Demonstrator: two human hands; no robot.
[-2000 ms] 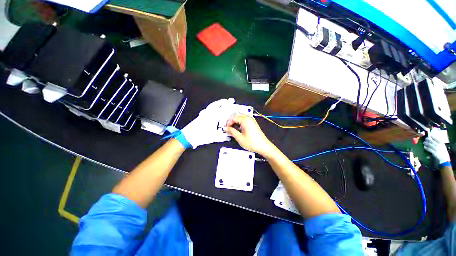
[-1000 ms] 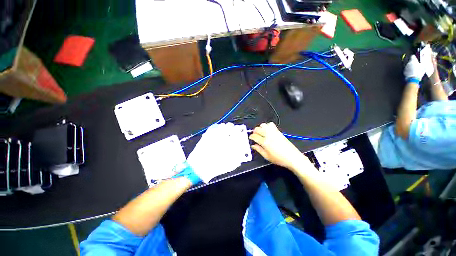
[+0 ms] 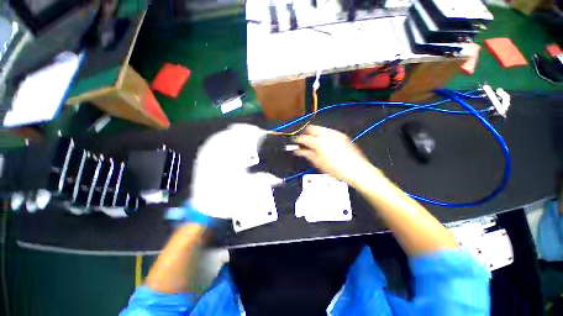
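Observation:
My left hand (image 3: 228, 170), in a white glove with a blue wrist band, is blurred and lies over the white flat units at centre left; its fingers and grip are unclear. One white square unit (image 3: 258, 208) shows below it, with a blue cable (image 3: 297, 176) meeting its upper right edge. Another white unit (image 3: 327, 199) lies on the mat to the right. My right hand (image 3: 318, 147), bare, has its fingertips together on a small light plug (image 3: 291, 147). The thin orange lead (image 3: 313, 111) hangs from the riser and runs to the left glove.
Black units (image 3: 92, 176) stand in a row at left. A black mouse (image 3: 418, 141) lies inside the blue cable loop. The wooden-legged riser (image 3: 281, 99) stands behind, with stacked units on it. White plates (image 3: 494, 248) lie below the bench edge at right. A coworker's blue sleeve (image 3: 551, 228) shows at far right.
The view has swung back left. My left hand has moved from the nearest unit over to the left units. My right hand has left that unit, which now lies uncovered, and is farther back.

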